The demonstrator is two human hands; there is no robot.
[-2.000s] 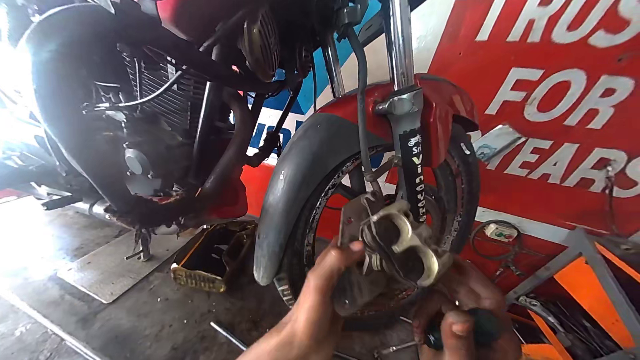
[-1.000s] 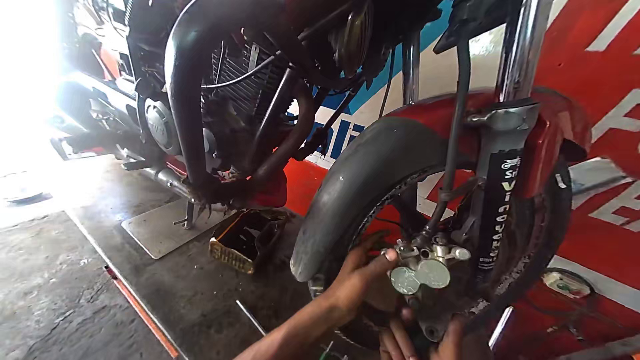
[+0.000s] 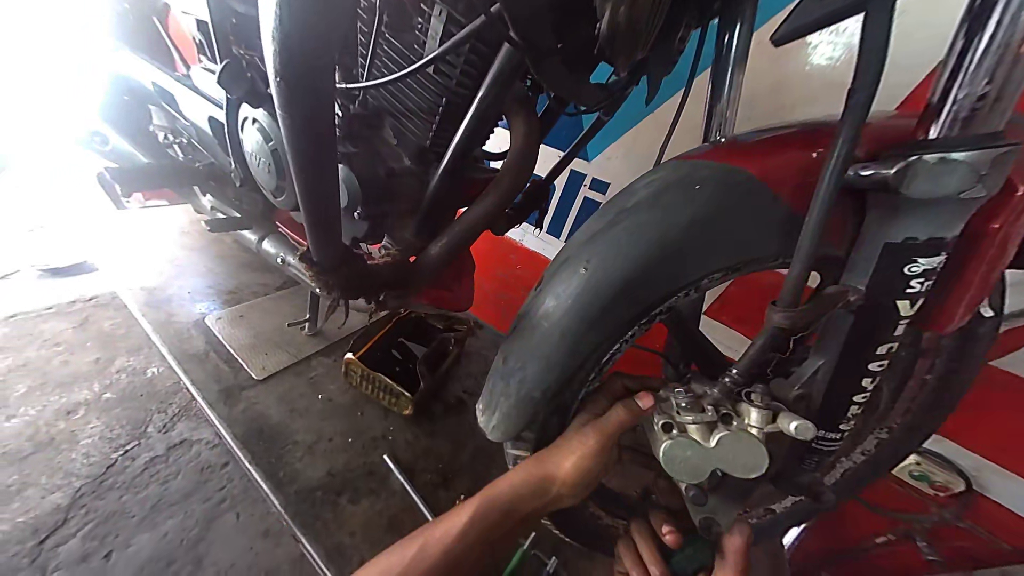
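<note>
A two-piston brake caliper (image 3: 714, 452) hangs from its hose beside the front wheel, below the fork leg (image 3: 888, 264) of a motorcycle. My left hand (image 3: 596, 448) grips the caliper's left side, thumb on top, with most of its fingers hidden behind it. Under the caliper, my right hand (image 3: 664, 548) holds a dark green handle (image 3: 692, 554) at the lower edge of the view; the tool's tip is not visible. The caliper's rounded piston housings face the camera. Close above my left hand curves the dark mudguard (image 3: 632, 248).
An open container with a yellow rim (image 3: 380, 384) sits on the floor under the engine. A metal rod (image 3: 408, 486) and a green-handled tool (image 3: 520, 556) lie near my left forearm. The engine and frame tubes (image 3: 308, 136) stand at upper left, a painted wall behind.
The caliper has turned: its open inner side with the ring-shaped bores faced the camera two seconds ago, and its outer housings face it now. It has come against the wheel side. The view has shifted left and closer.
</note>
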